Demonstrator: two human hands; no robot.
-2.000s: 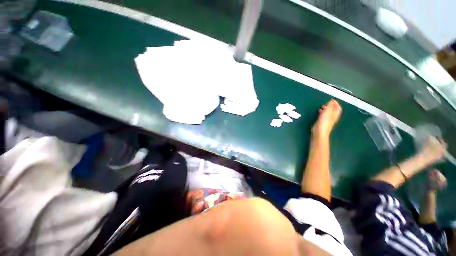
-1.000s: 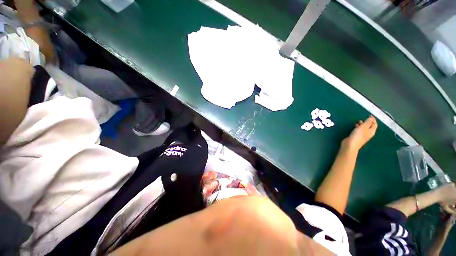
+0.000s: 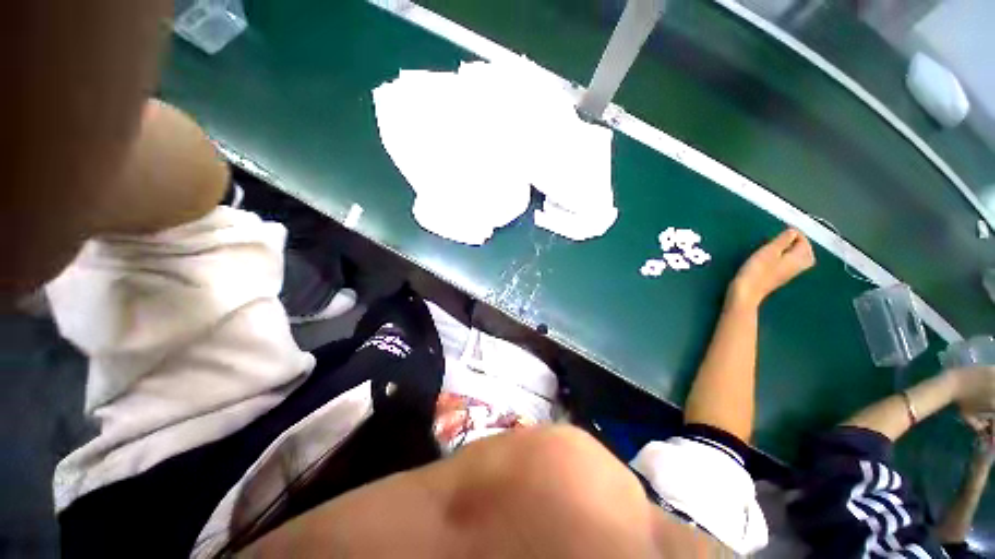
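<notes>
My right hand (image 3: 771, 268) rests on the green bench (image 3: 644, 322) at the right, fingers curled, with nothing visible in it. A small cluster of several white lobed parts (image 3: 678, 250) lies loose just left of it, not touching it. A large flat white cloth or sheet pile (image 3: 469, 147) with an irregular outline lies further left, its right part partly separated by a notch. My left arm is raised close to the camera at the upper left, large and blurred; its hand cannot be made out.
A grey upright (image 3: 625, 60) rises from the pale rail (image 3: 709, 169) behind the cloth. Clear boxes stand at the far left (image 3: 210, 24) and at the right (image 3: 891, 325). A neighbour's arms (image 3: 895, 409) reach over the bench at the right. Blurred skin and clothing fill the bottom.
My left arm has risen towards the camera at the upper left. The view has shifted, so bench things appear slightly further left. The cloth and small parts keep their arrangement.
</notes>
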